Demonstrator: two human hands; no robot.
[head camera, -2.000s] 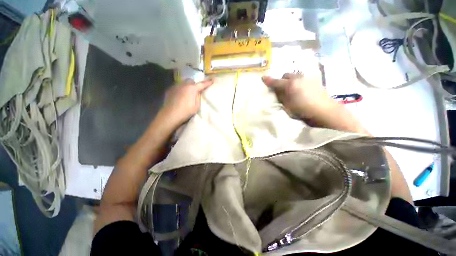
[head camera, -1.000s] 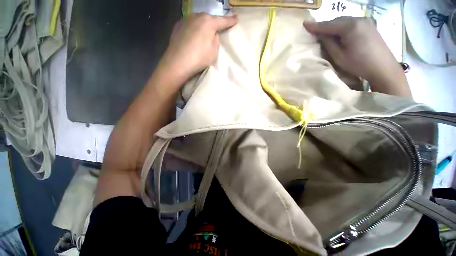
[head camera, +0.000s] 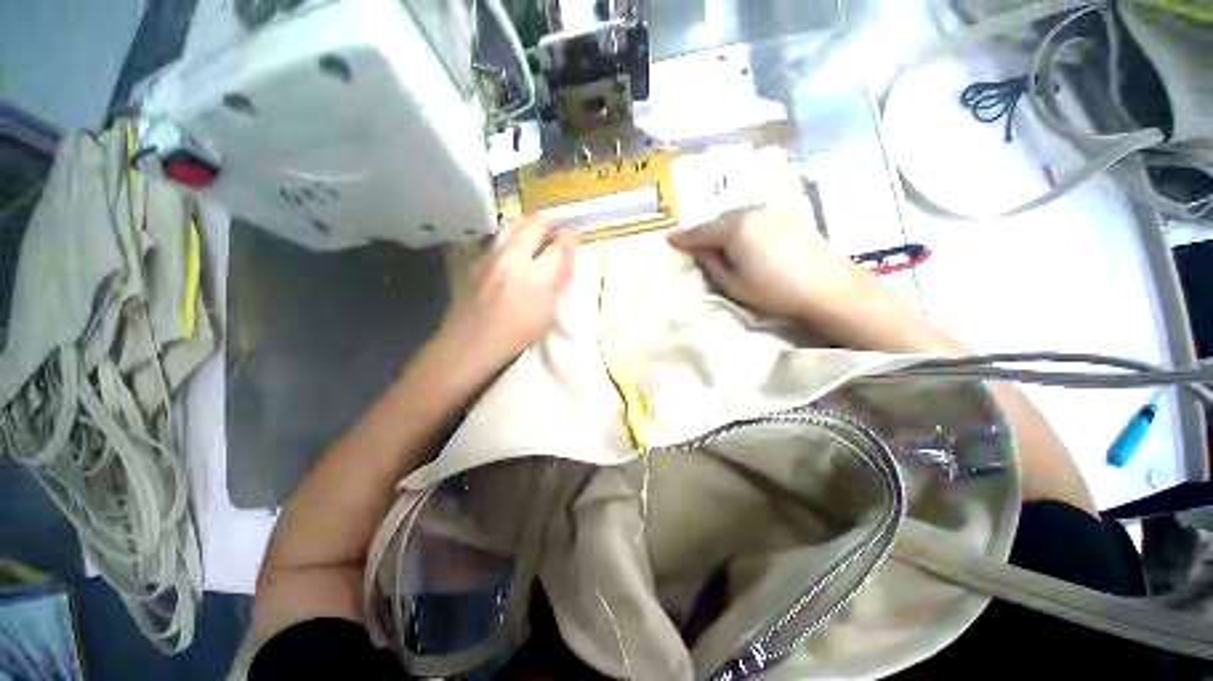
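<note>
The beige bag body (head camera: 692, 313) spreads from the clamp frame (head camera: 601, 194) down over the lap, its opening with a curved zipper (head camera: 889, 486) towards me. Yellow binding tape (head camera: 631, 399) runs down its middle. The top edge of the cloth lies at the front edge of the yellow-orange clamp frame, under the machine head. My left hand (head camera: 522, 282) holds the cloth's left top corner by the frame, thumb and fingers together. My right hand (head camera: 765, 260) pinches the right top corner just below the frame's right end.
The white machine casing (head camera: 333, 120) with a red button stands upper left, above a dark metal plate (head camera: 333, 359). Stacked beige bags (head camera: 100, 293) hang at left. Red-black snips (head camera: 891, 257), a blue stick (head camera: 1133, 435) and a black cord (head camera: 995, 104) lie at right.
The camera view has dipped down and come back up, so the machine head shows again. My left hand is now closer against the frame's left corner; both hands stay on the cloth.
</note>
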